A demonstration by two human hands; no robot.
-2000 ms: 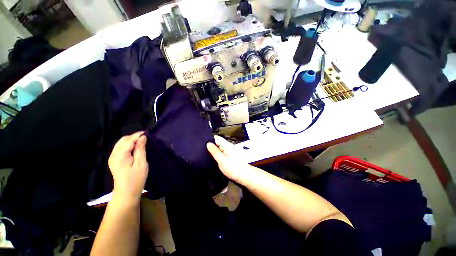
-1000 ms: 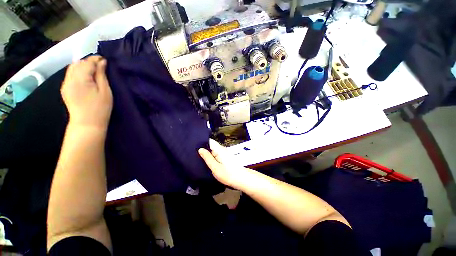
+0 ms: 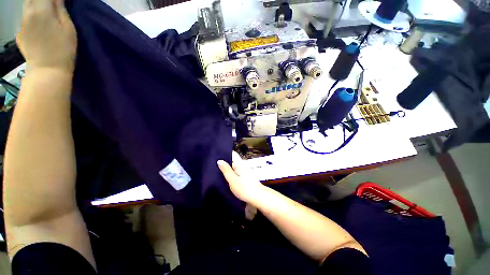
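Note:
A dark navy-purple garment panel (image 3: 161, 115) is stretched from the upper left down to the machine's front. My left hand (image 3: 47, 35) is raised at the upper left and grips the panel's far end. My right hand (image 3: 239, 182) holds the panel's near edge, fingers partly behind the cloth. A white paper label (image 3: 175, 174) lies on the panel's lower part. The cream overlock machine (image 3: 263, 80) stands just right of the panel, its needle area beside the cloth edge. Whether the cloth is under the presser foot, I cannot tell.
Dark thread cones with blue tops (image 3: 337, 107) stand right of the machine. Small brass parts (image 3: 373, 114) lie on the white table (image 3: 322, 161). A red basket (image 3: 395, 198) with navy pieces (image 3: 403, 236) is at the lower right. Black cloth lies at the left.
My left hand has moved up and left, pulling the panel out taut. The white label has come into full view. My right hand stays near the machine's front.

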